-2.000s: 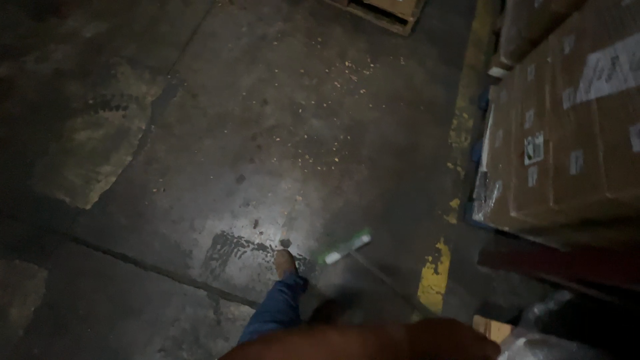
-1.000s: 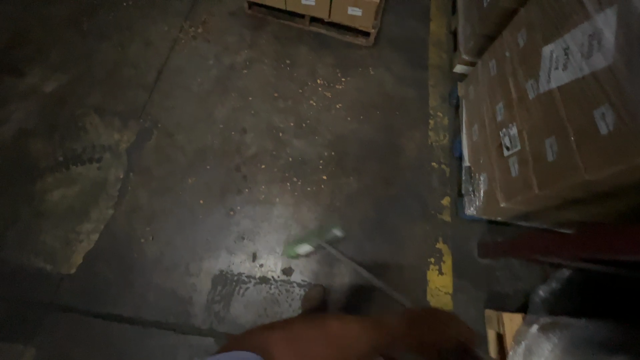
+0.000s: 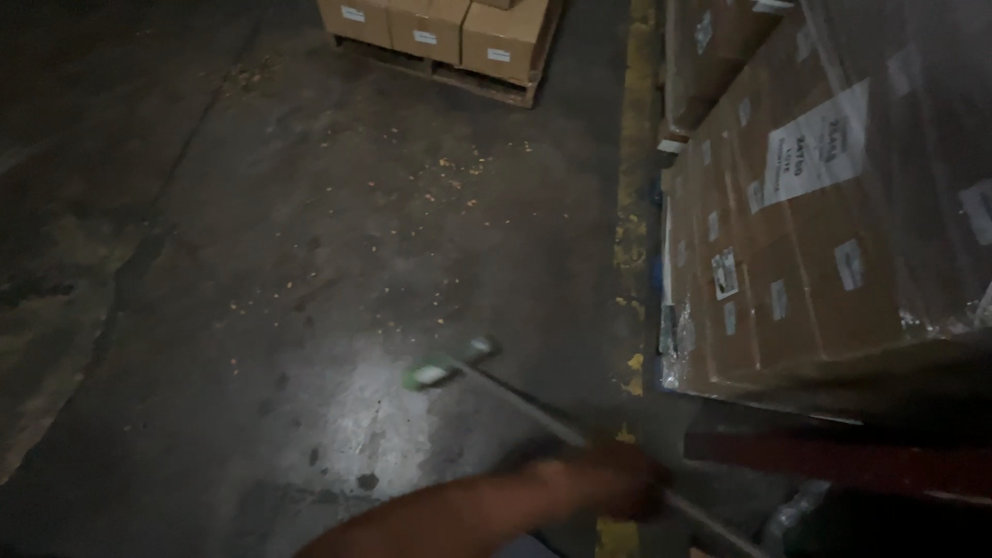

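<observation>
A forearm reaches in from the bottom left, and my left hand (image 3: 624,477) is closed around the thin pole (image 3: 535,411) of a broom, blurred. The pole slants from the lower right up to a green and white broom head (image 3: 451,364) on the concrete floor, left of the hand. Small pale bits of debris (image 3: 449,174) lie scattered over the floor beyond the broom head. My right hand is not in view.
Cartons on a wooden pallet (image 3: 488,91) stand at the top. Plastic-wrapped cartons (image 3: 798,271) fill the right side, above a dark red beam (image 3: 806,465). A worn yellow floor line (image 3: 632,232) runs beside them. A crack and a rough patch (image 3: 54,310) mark the floor at left.
My forearm and the hand on the pole now show more fully. A foot and blue trouser leg seen two seconds ago are out of view. The view has shifted forward, showing more of the pallet.
</observation>
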